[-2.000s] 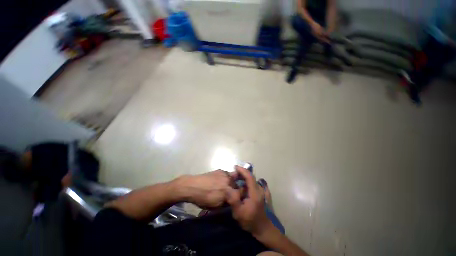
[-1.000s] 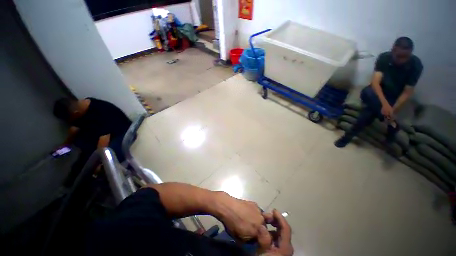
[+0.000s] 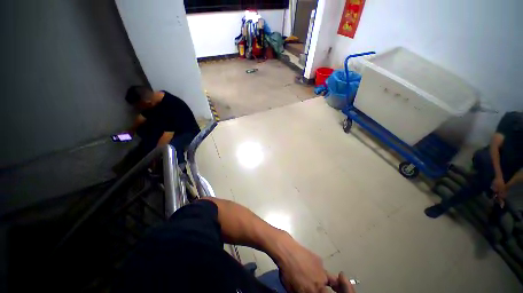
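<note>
My left hand (image 3: 304,270) is bare and reaches in from the left at the bottom of the view, knuckles up, its fingers bent against my right hand; whether it holds anything is hidden. My right hand (image 3: 344,282) shows only by a few bent fingers, cut off by the bottom edge. A small white tip, likely of a cigarette (image 3: 354,281), sticks out at these fingers; the rest of it is hidden. Silver metal tubes (image 3: 171,177) stand beside my left arm.
A person in black sits at left with a lit phone (image 3: 121,137). A blue trolley (image 3: 378,137) carries a large off-white tub (image 3: 395,100). Blue (image 3: 339,91) and red buckets (image 3: 324,75) stand beside it. Another person sits on stacked sacks (image 3: 510,243) at the right edge.
The view has turned left, so the trolley and seated people have shifted right. Both hands have moved down and right in view, and my right hand is now mostly cut off.
</note>
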